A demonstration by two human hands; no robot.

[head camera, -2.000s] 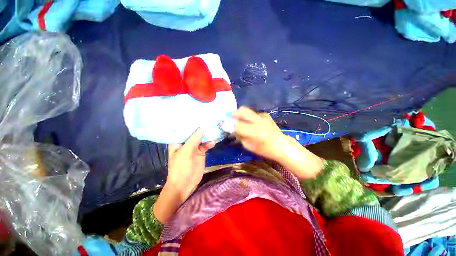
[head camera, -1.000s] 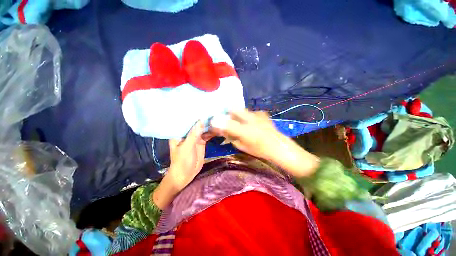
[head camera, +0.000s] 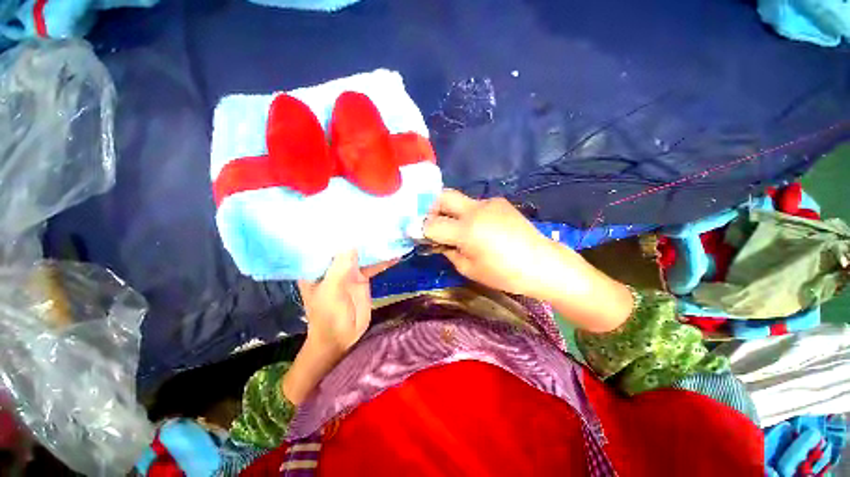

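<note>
The plush gift box (head camera: 280, 228), light blue to nearly white, lies at the table's near edge with its red band and red bow (head camera: 363, 144) facing up. My left hand (head camera: 337, 303) holds its near edge, thumb on top and the other fingers partly hidden underneath. My right hand (head camera: 489, 238) is at its near right corner, fingertips pinched together against the fabric. A small white patch shows at those fingertips. The needle and the working thread cannot be made out.
Crumpled clear plastic (head camera: 70, 345) lies at left. A red thread (head camera: 708, 172) and dark threads run over the dark-blue table cloth (head camera: 559, 74) at right. A carton of plush with grey-green cloth (head camera: 778, 265) stands at lower right. More blue plush (head camera: 815, 19) is at the far edge.
The pale-blue thread loop right of my right hand has gone from view. The plush first came nearer the camera, then shifted slightly left. My right hand has moved from the near edge to the right corner.
</note>
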